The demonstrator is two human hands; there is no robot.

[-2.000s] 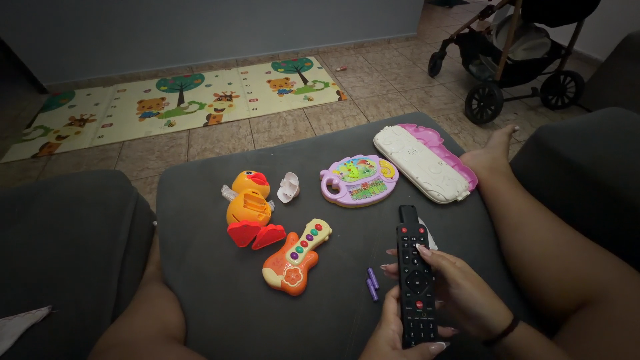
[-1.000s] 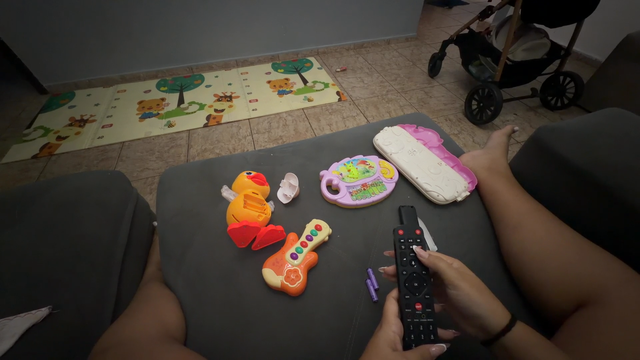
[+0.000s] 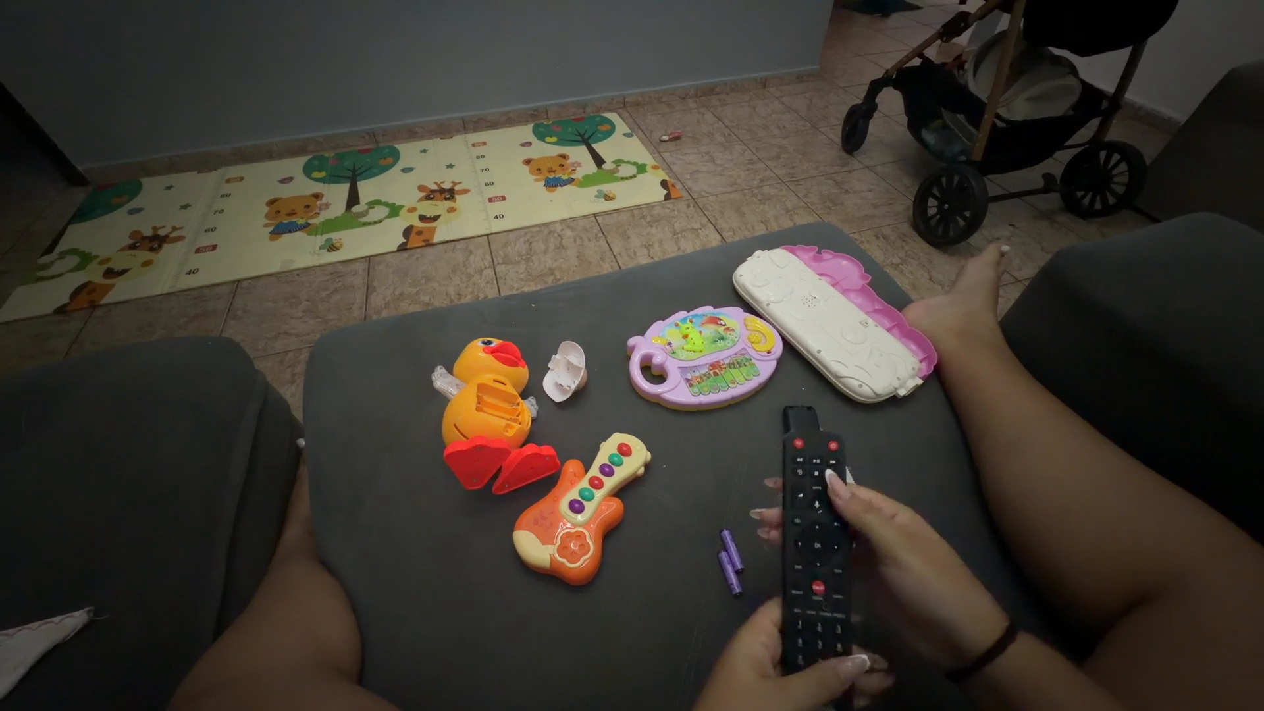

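Note:
A black remote control (image 3: 818,553) stands button side up in both my hands. My left hand (image 3: 765,652) grips its lower end, the thumb across the front. My right hand (image 3: 904,553) holds its right side, thumb at the upper buttons. Two purple batteries (image 3: 730,561) lie left of the remote. Farther left are an orange toy guitar (image 3: 573,523) and a yellow toy duck (image 3: 486,410) with red feet and an uncovered battery compartment. A small white plastic piece (image 3: 565,372) lies beside the duck. Beyond the remote are a lilac toy piano (image 3: 706,357) and a white-and-pink plastic toy (image 3: 834,321), underside up.
The toys rest on a dark grey padded ottoman (image 3: 395,592) between my legs. Grey upholstered seats (image 3: 128,474) flank it. A printed play mat (image 3: 365,202) lies on the tiled floor, and a stroller (image 3: 997,109) stands at the back right.
The remote has shifted slightly in my hands, its top tilting a little to the left. The toys and the batteries have not moved.

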